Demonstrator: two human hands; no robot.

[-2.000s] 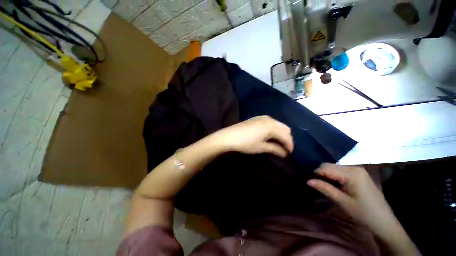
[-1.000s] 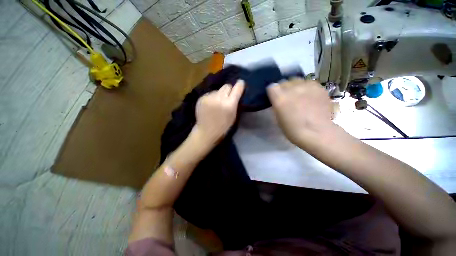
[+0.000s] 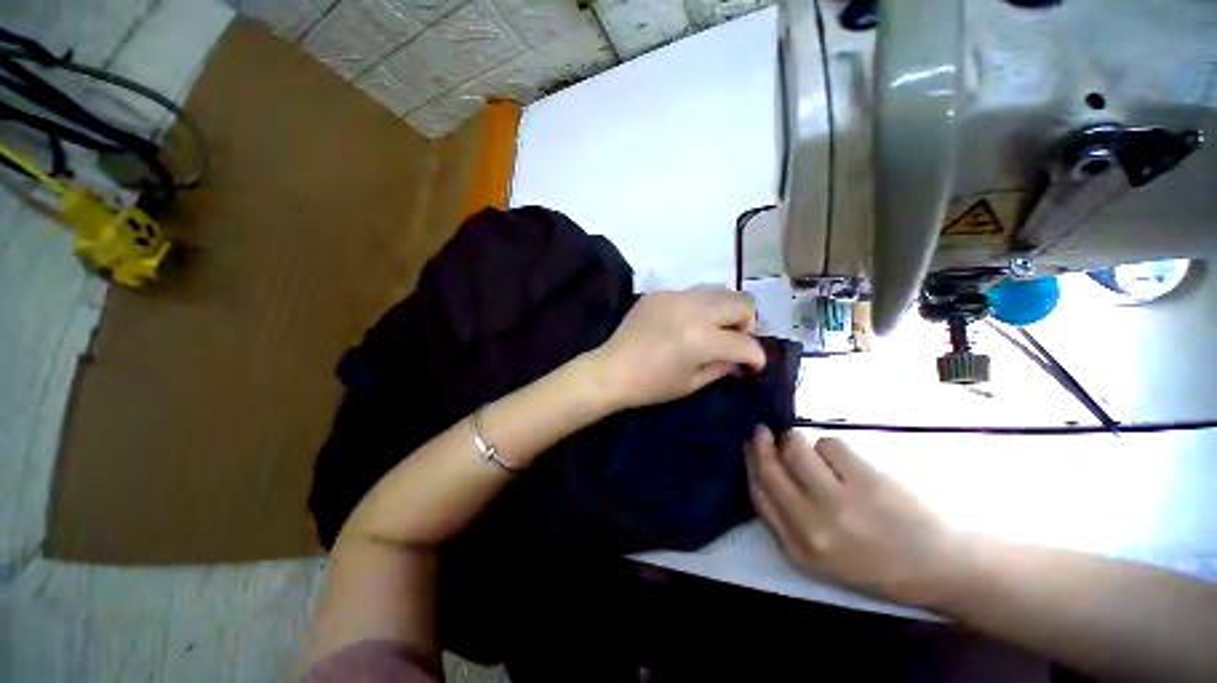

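Note:
The dark garment (image 3: 521,280) lies in a heap on the left part of the white table and spills over its front edge. It looks brown-maroon on top and navy nearer my hands. My left hand (image 3: 687,344) pinches its folded edge just in front of the needle area (image 3: 838,314). My right hand (image 3: 841,514) lies at the garment's right edge, fingertips on the cloth by the fold; whether it grips is hard to tell. The sewing machine head (image 3: 988,147) stands behind, with a ribbed knob (image 3: 964,367) at its front.
A blue disc (image 3: 1024,300) and thin dark tweezers (image 3: 1061,374) are right of the needle area. A round white item (image 3: 1141,278) is farther right. A cardboard sheet (image 3: 254,320) stands left of the table (image 3: 627,120). A yellow plug (image 3: 120,240) with cables is at far left.
The hands were raised with a blurred navy part of the garment; they are now low at the needle area with its folded edge. The view has moved closer to the machine.

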